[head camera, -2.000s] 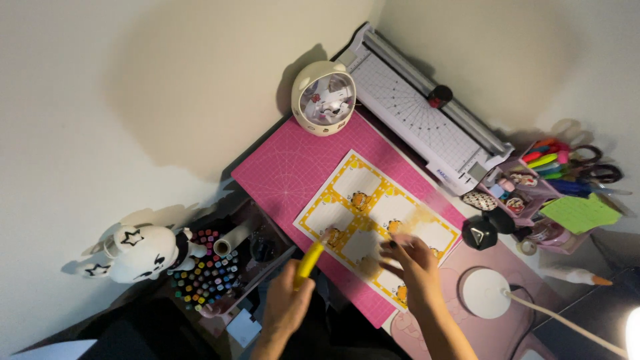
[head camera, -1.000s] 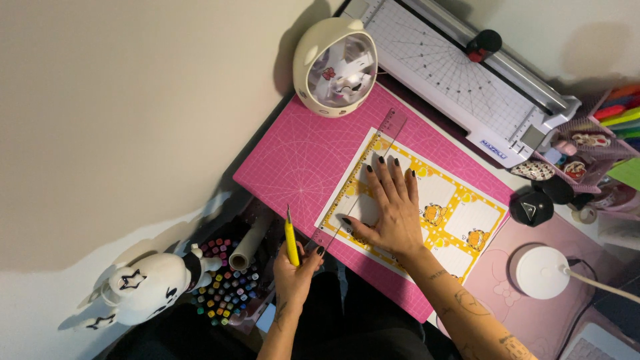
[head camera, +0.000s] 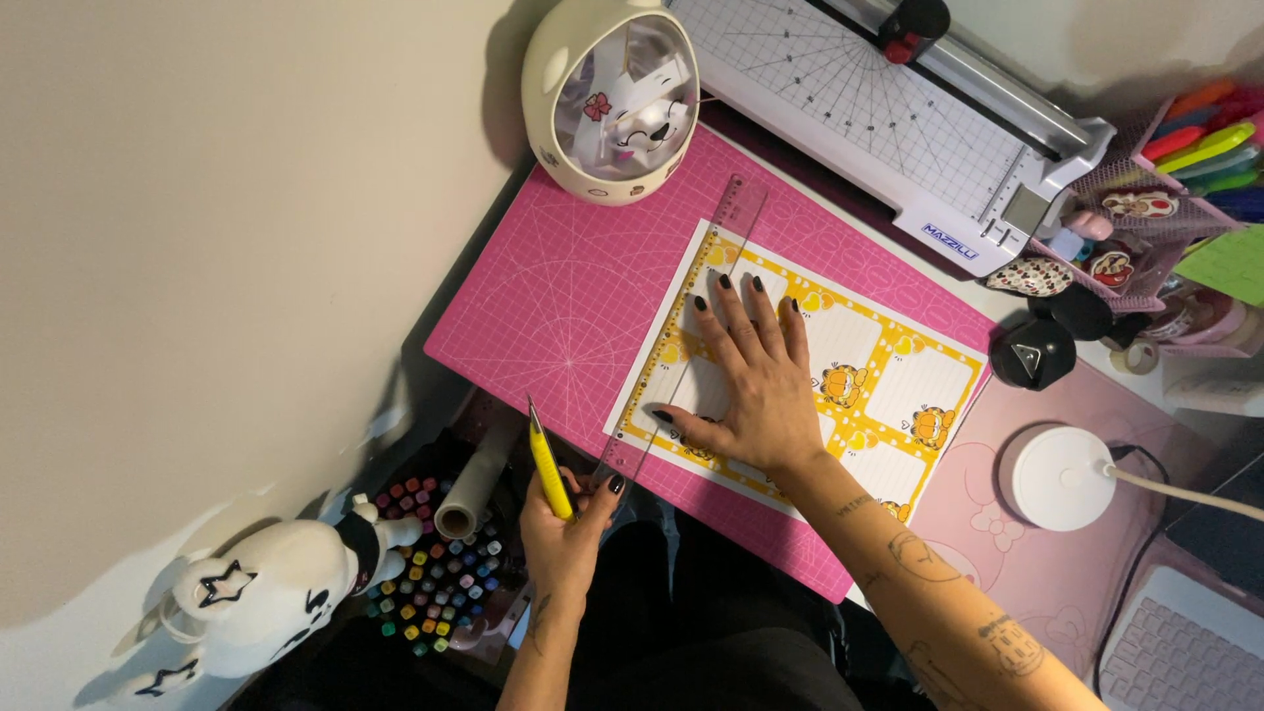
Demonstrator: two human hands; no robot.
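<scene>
A printed sheet (head camera: 849,336) with yellow borders and orange cartoon cats lies on a pink cutting mat (head camera: 553,286). Along its left edge lies a clear plastic ruler (head camera: 737,212). My right hand (head camera: 760,395) is spread flat with fingers apart, pressing on the ruler and the sheet. Just off the mat's lower edge, my left hand (head camera: 568,533) grips a yellow craft knife (head camera: 549,462), its blade pointing up over the mat's edge. The thumb of my left hand is close to the ruler's lower end; whether it touches is not clear.
A paper trimmer (head camera: 839,118) stands behind the mat, beside a round cream container (head camera: 538,99). Markers (head camera: 434,583) and a white figurine (head camera: 267,583) are at lower left. At right are a pink mesh organizer (head camera: 1145,237), a white lamp base (head camera: 1057,479) and a keyboard (head camera: 1185,642).
Two seconds ago both hands were above the sheet's lower side; since then my right hand has come down flat on the sheet and ruler. The view has moved closer. The knife stays in my left hand.
</scene>
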